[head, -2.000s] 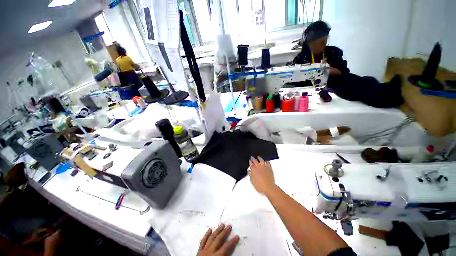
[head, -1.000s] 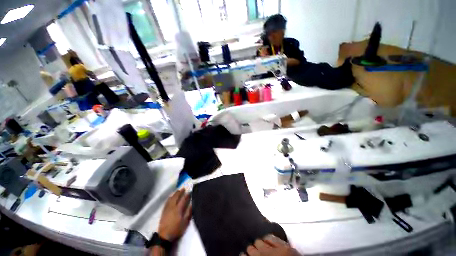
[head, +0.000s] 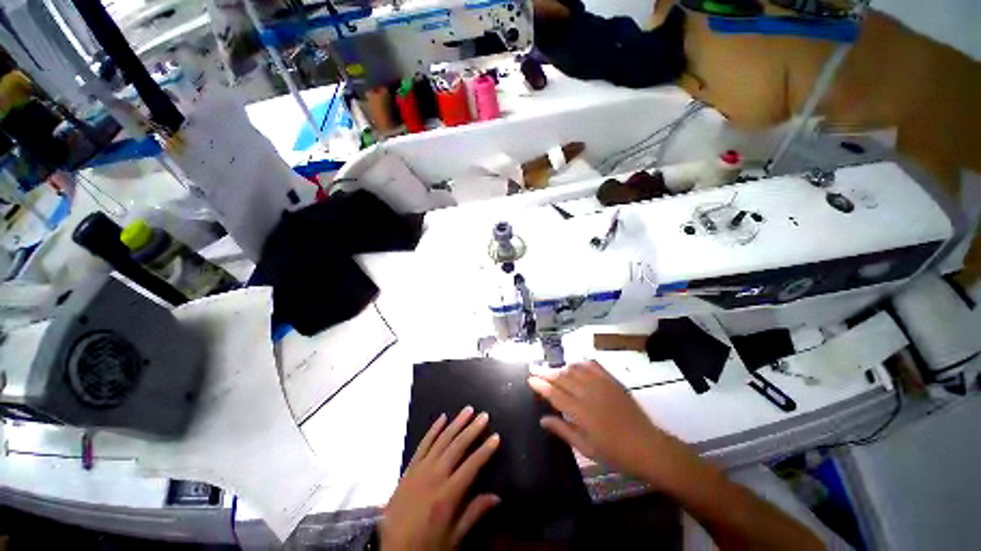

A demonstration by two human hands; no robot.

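Observation:
A dark fabric panel [head: 516, 474] lies flat, its far edge at the lit presser foot [head: 524, 347] of the white sewing machine [head: 753, 231]. My left hand [head: 441, 484] lies on the panel's left part, fingers spread. My right hand [head: 586, 414] rests on its upper right edge, fingertips just below the presser foot. Neither hand visibly grips the cloth. Faint light specks show on the panel between the hands. Large white paper pattern pieces [head: 231, 398] lie to the left.
A black cloth bundle [head: 323, 258] lies left of the machine head. Black scraps [head: 692, 353], a brown strip [head: 621, 341] and a dark looped tool [head: 772, 393] lie right of the needle. A grey motor end [head: 108, 361] and a bottle [head: 172, 258] stand left. Thread cones [head: 452, 102] stand behind.
The view has turned down and right. The dark panel has moved up to the presser foot. My right hand has moved from its near edge to beside the presser foot; my left hand is now on the panel.

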